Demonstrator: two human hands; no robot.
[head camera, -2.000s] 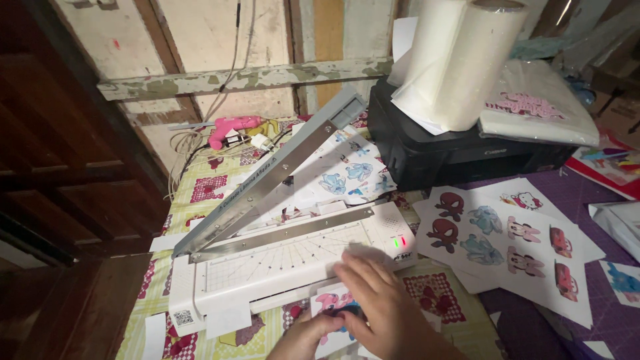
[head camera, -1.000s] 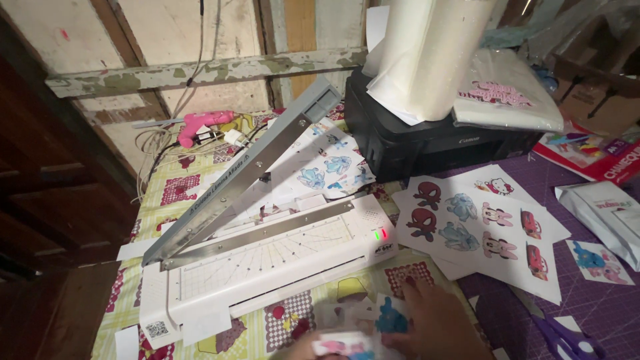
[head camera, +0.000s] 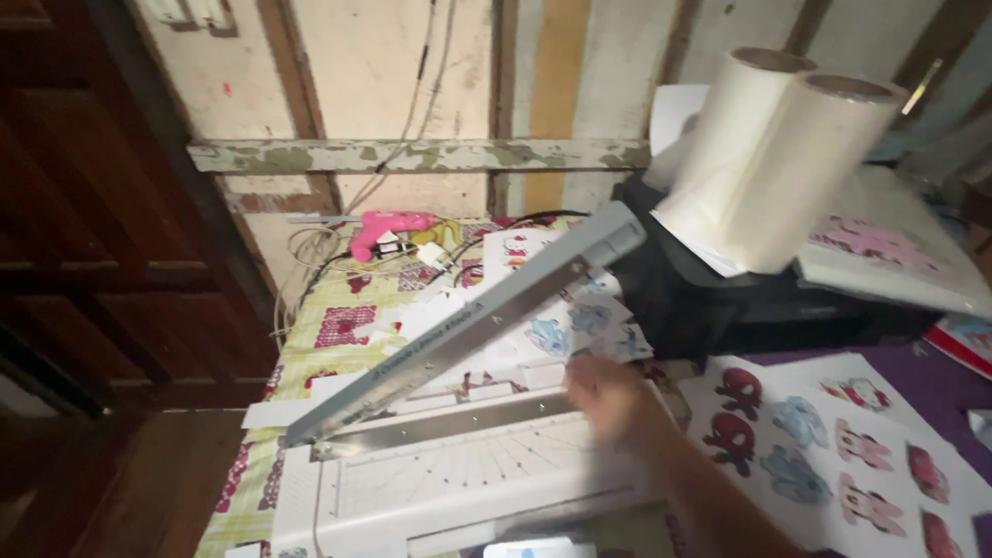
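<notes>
My right hand (head camera: 608, 395) is blurred and reaches over the right end of a white laminator with a built-in paper cutter (head camera: 465, 496), near its metal edge strip. Its fingers look curled; whether anything is between them cannot be told. The cutter's grey blade arm (head camera: 473, 318) stands raised, hinged at the left. Behind the strip lie paper scraps (head camera: 488, 391) and a sheet with blue cartoon characters (head camera: 558, 333). A small white card (head camera: 539, 549) shows at the bottom edge, in front of the machine. My left hand is out of view.
A black printer (head camera: 744, 310) at the right bears two upright rolls of clear film (head camera: 775, 178). Printed character sheets (head camera: 837, 465) lie on the purple surface in front of it. A pink glue gun (head camera: 387, 229) and tangled cables (head camera: 314, 248) lie at the back left.
My right hand has moved from in front of the machine up to its right end. My left hand, in view earlier, is gone from sight. The view has shifted.
</notes>
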